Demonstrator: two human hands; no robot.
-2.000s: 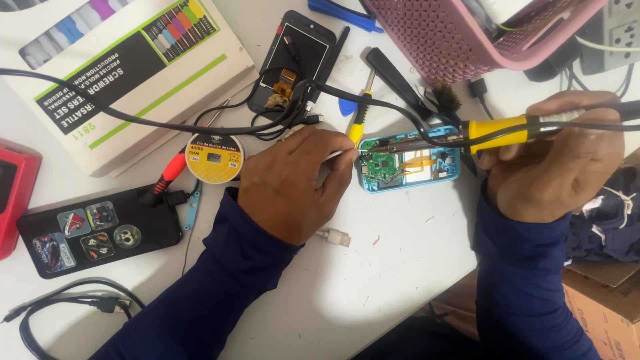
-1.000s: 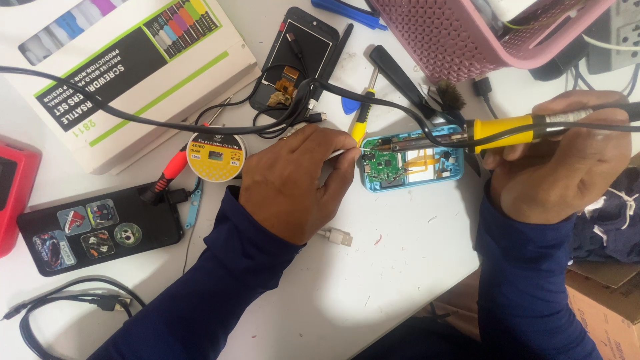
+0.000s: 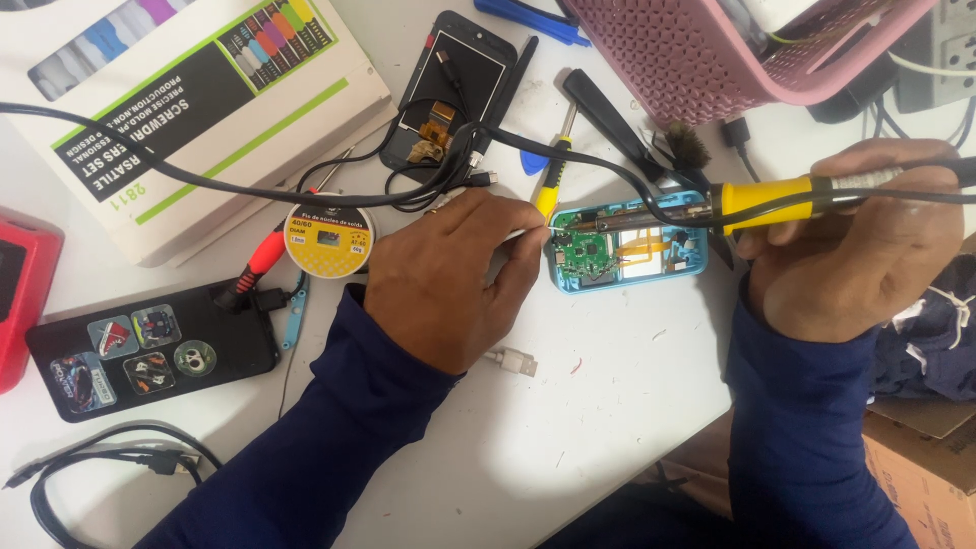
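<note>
My right hand [image 3: 854, 244] grips a soldering iron [image 3: 766, 204] by its yellow and black handle. The iron's tip rests at or just above the upper left of a green circuit board [image 3: 585, 252], which lies in an opened light-blue device shell [image 3: 633, 284] with orange flex ribbons. My left hand [image 3: 457, 274] pinches a thin pale wire or cable [image 3: 524, 231] between thumb and forefinger, its end reaching the board's edge near the tip. Left of that hand stands a spool of solder wire [image 3: 329, 235]. Whether wire and tip touch cannot be told.
A screwdriver set box [image 3: 206, 114], a phone screen assembly [image 3: 457, 91] and a pink basket [image 3: 663, 69] lie behind. A yellow-black screwdriver [image 3: 555, 175] and a brush [image 3: 681, 146] lie beyond the shell. A black power bank or phone [image 3: 156, 351] is at left; a black cable [image 3: 267, 197] crosses above my left hand.
</note>
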